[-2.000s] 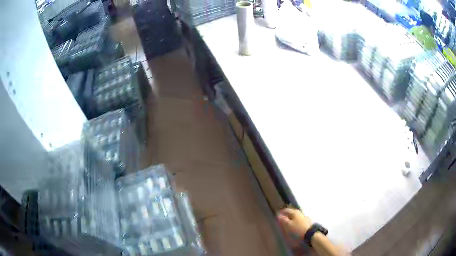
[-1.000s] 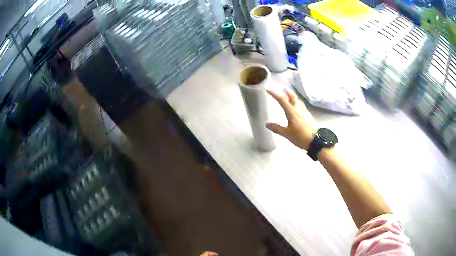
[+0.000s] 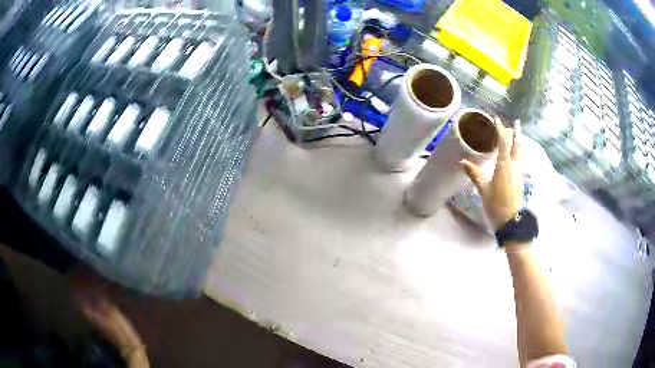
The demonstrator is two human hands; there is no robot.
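Two whitish stretch film rolls with brown cores stand close together on the pale table. My right hand, with a black watch, is at the nearer roll. Its thumb lies on the roll's front and its fingers are at the right side near the top, around it. The other roll stands just behind and to the left, untouched. My left hand is dim and blurred at the lower left, below the tray stack; its fingers are unclear.
A big stack of clear trays with white modules fills the left. Behind the rolls are a clear box of small parts, dark cables, an orange item and a yellow bin. More tray stacks line the right back.
My right hand has closed on the nearer roll, which now stands beside the other one. My left hand has come into view at lower left. The view has swung left, and the tray stack looms larger.
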